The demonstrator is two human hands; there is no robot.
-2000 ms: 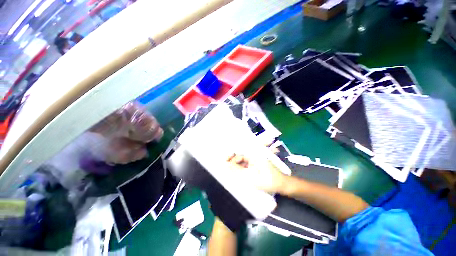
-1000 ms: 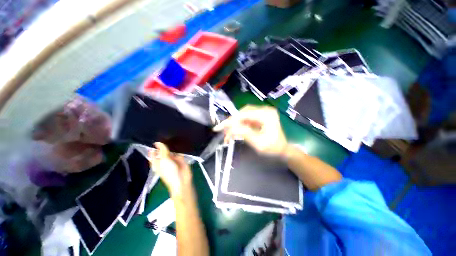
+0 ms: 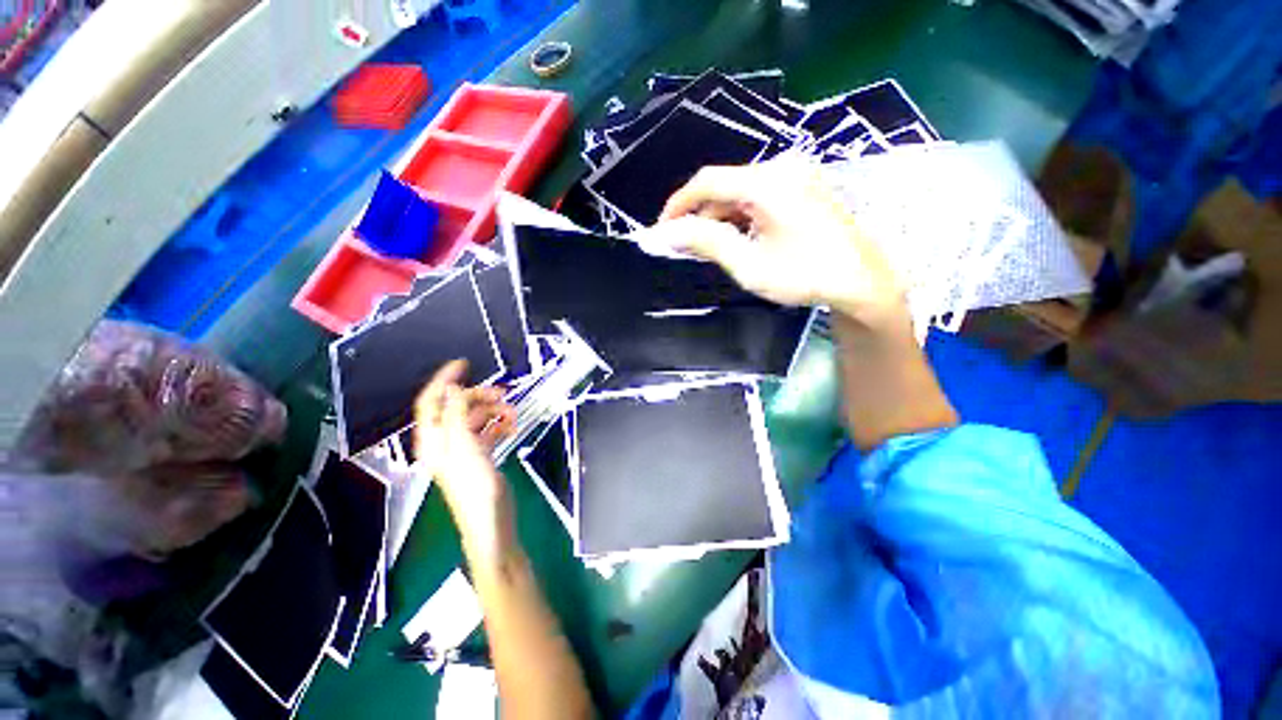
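Observation:
My right hand (image 3: 794, 239) grips the top edge of a black white-edged die-cut sheet (image 3: 633, 310) and holds it raised and tilted above the bench. My left hand (image 3: 464, 429) is apart from that sheet, fingers spread, at the lower edge of another black sheet (image 3: 415, 359) on the centre pile; whether it touches that sheet is unclear. A stack of black sheets with white edges (image 3: 678, 471) lies in front of me, below the raised sheet. Another fanned pile (image 3: 288, 591) lies at the left.
A red divided tray (image 3: 478, 120) with a blue block (image 3: 398, 218) stands behind. Fanned sheets (image 3: 682, 152) and bubble wrap (image 3: 970, 225) lie at right. Bagged parts (image 3: 155, 401) are at left. White cards (image 3: 447, 612) and a thin dark tool lie near my left forearm. A tape ring (image 3: 551, 58) lies behind.
The sheet earlier over the centre pile, between both hands, is gone from there. My right hand has moved up and right with a raised sheet. The view has shifted, showing more at the right.

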